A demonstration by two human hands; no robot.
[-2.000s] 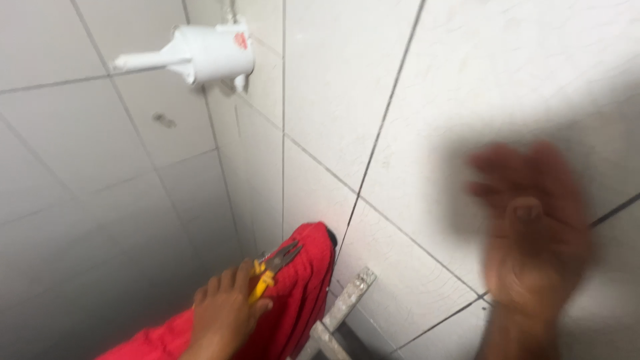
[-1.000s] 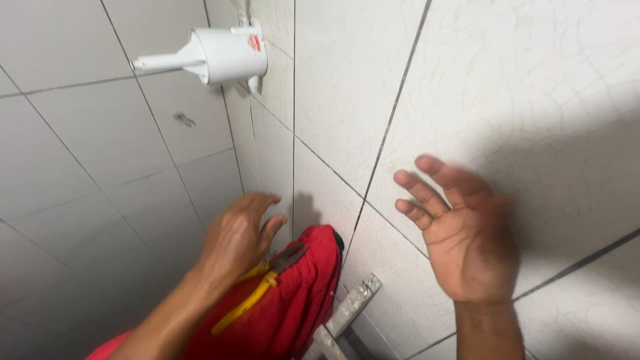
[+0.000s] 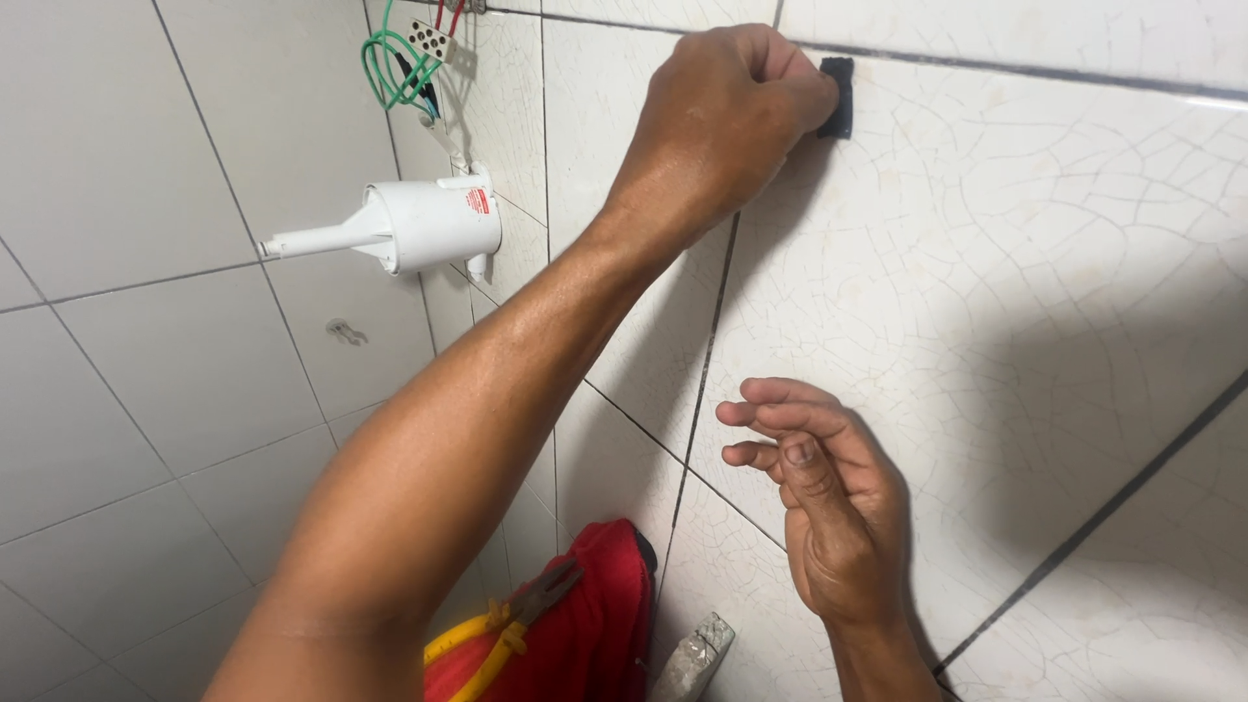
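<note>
My left hand (image 3: pixel 731 127) reaches up across the tiled wall, its thumb and fingertips pinching a small strip of black tape (image 3: pixel 838 97) against or close to a cracked white tile (image 3: pixel 1024 195). Lower on the right, my right hand (image 3: pixel 843 507) is raised near the tiles, palm partly turned toward me, fingers apart and holding nothing. Pliers with yellow handles (image 3: pixel 502 634) lie on a red cloth (image 3: pixel 595 604) below my left forearm.
A white electric shower heater (image 3: pixel 429 226) is mounted at the wall corner. Above it hang green wires (image 3: pixel 390 73) and a white terminal block (image 3: pixel 429 41). A small hook (image 3: pixel 341 331) is on the left wall. A worn ladder-like bar (image 3: pixel 694 658) stands beside the red cloth.
My left hand has let go of the pliers, seen in its grasp two seconds ago, and has moved up and right to the black strip. My right hand still holds nothing.
</note>
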